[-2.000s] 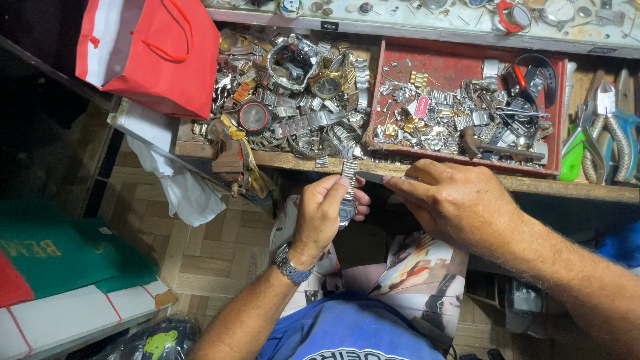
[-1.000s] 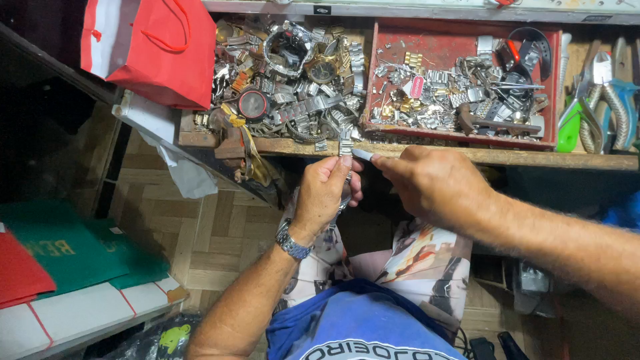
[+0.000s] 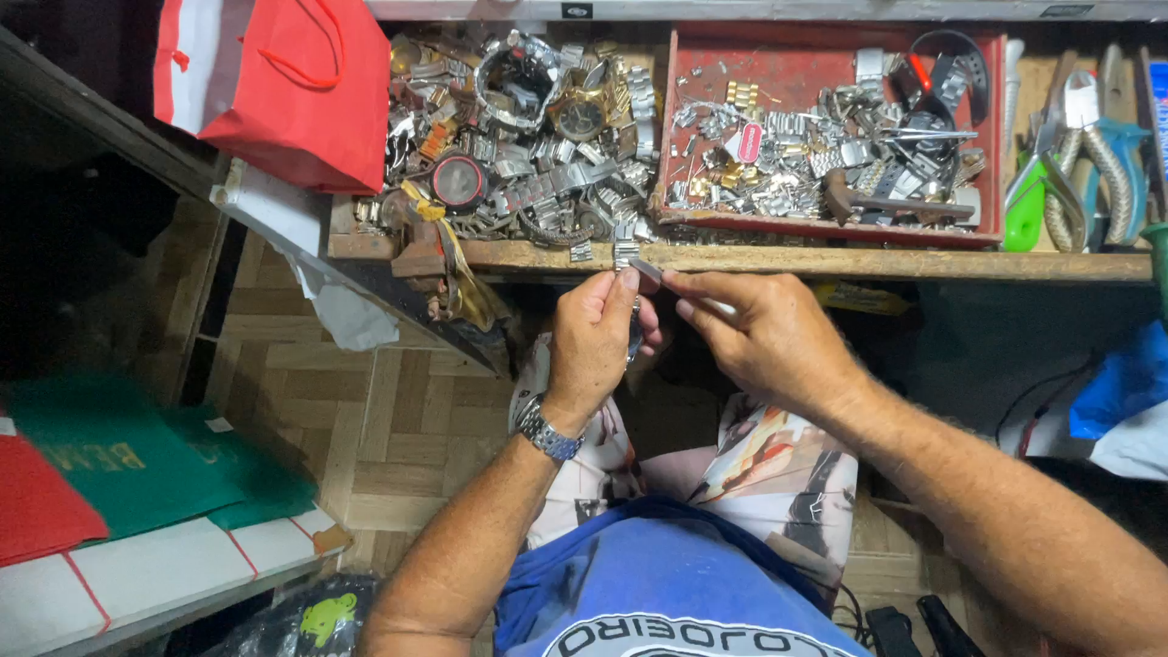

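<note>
My left hand grips a metal watch bracelet, whose upper end rests against the wooden bench edge. Part of the watch hangs under my fingers, mostly hidden. My right hand holds a flat, narrow metal tool, its tip close to the links beside my left thumb; whether it touches them I cannot tell. A short loose piece of bracelet lies on the edge just left of the held one. Another metal watch is worn on my left wrist.
A pile of watches and bracelets fills the drawer behind my hands. Right of it sits a red tray with links and a small hammer. Pliers lie farther right. A red paper bag stands at the left, above green bags.
Both hands stay close together at the bench edge. The bracelet's end and the tool in my right hand have shifted only slightly; the view has moved a little.
</note>
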